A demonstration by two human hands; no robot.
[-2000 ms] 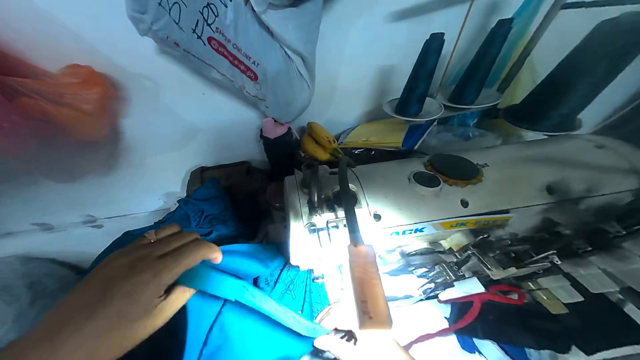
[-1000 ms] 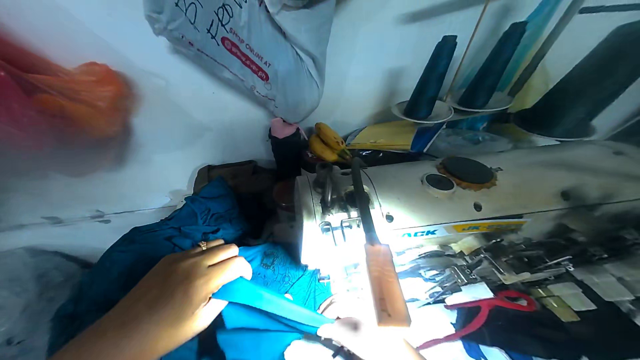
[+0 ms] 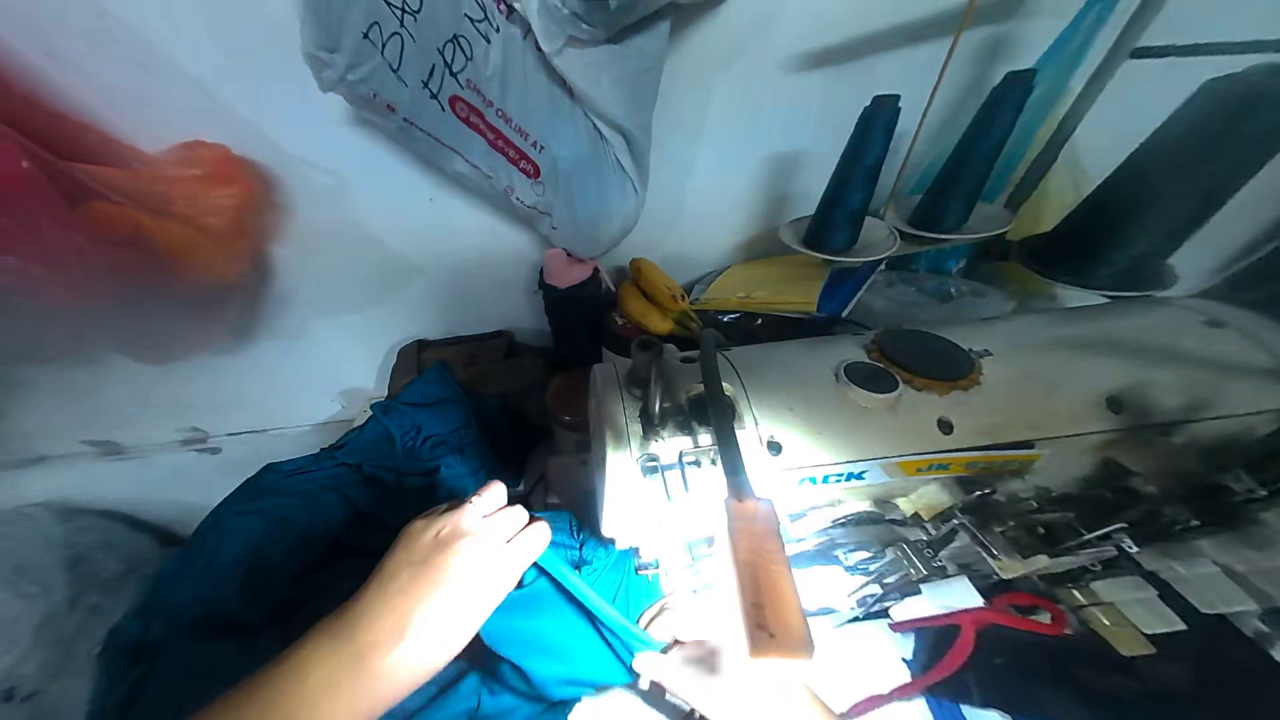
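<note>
My left hand (image 3: 465, 570) grips a folded edge of teal fabric (image 3: 575, 640), left of the needle area of a white Jack sewing machine (image 3: 800, 400). Near the bottom centre my right hand (image 3: 720, 675) pinches the other end of that folded edge, partly washed out by the bright lamp light. Between the two hands the strip is stretched on a slant. More of the teal cloth lies bunched behind and under my left hand. A tool with a wooden handle (image 3: 768, 580) hangs in front of the machine head, above my right hand. The needle is lost in the glare.
Red-handled scissors (image 3: 965, 640) and metal presser feet (image 3: 960, 545) lie at the right. Dark teal thread cones (image 3: 855, 175) stand behind the machine, near bananas (image 3: 655, 298). A plastic bag (image 3: 560, 140) bearing writing hangs on the wall; an orange-red bag (image 3: 170, 215) is at the left.
My left hand has moved to the right along the cloth, nearer the machine, and its knuckles are turned up more. The exposed strip between my hands looks shorter than two seconds ago.
</note>
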